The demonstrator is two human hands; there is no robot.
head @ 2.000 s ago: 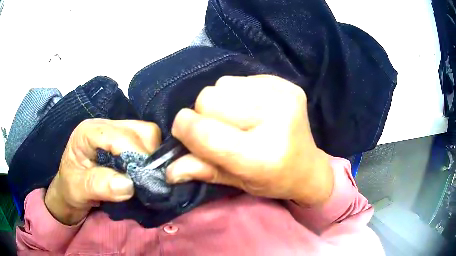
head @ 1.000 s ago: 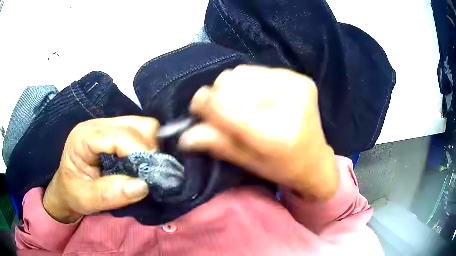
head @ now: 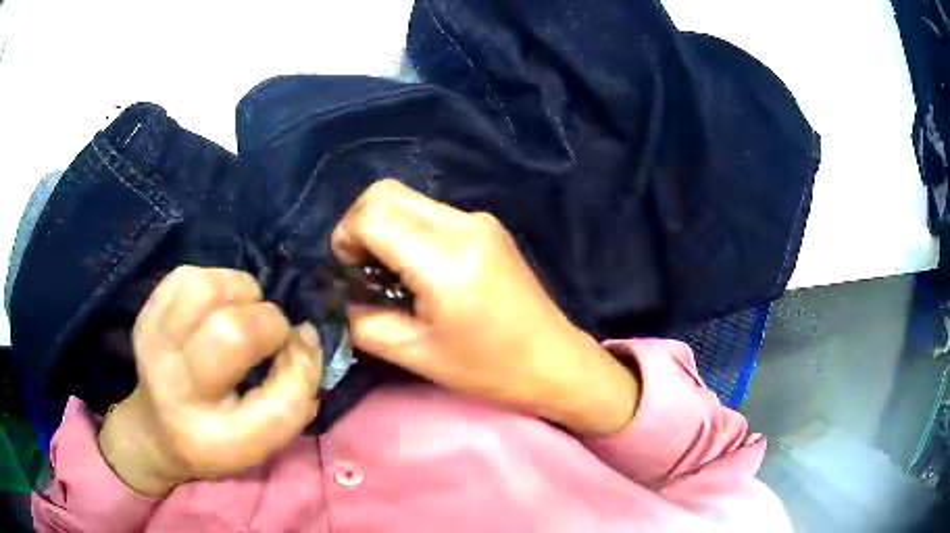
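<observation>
A dark navy denim garment (head: pixel 646 187) spreads from the lap over the white tabletop, with pale stitch lines and a short pale stitched mark on its left part. My left hand (head: pixel 224 375) is closed on a fold of the garment low in front of the pink shirt; a small light grey patch of cloth shows just right of its fingers. My right hand (head: pixel 448 297) is close to its right, closed around the thread snips (head: pixel 385 281). Only a little dark, shiny metal of the snips shows; their blades are hidden or blurred against the dark cloth.
The white tabletop (head: pixel 854 125) lies behind and right of the garment. A blue plastic basket (head: pixel 734 354) shows below its edge at right. Dark cloth (head: pixel 930 94) lies at the far right rim. The wearer's pink shirt (head: pixel 438 468) fills the bottom.
Both hands have turned and the grey cloth face is now mostly hidden. My right hand has moved left and down. The garment's left part has shifted up, and more basket shows.
</observation>
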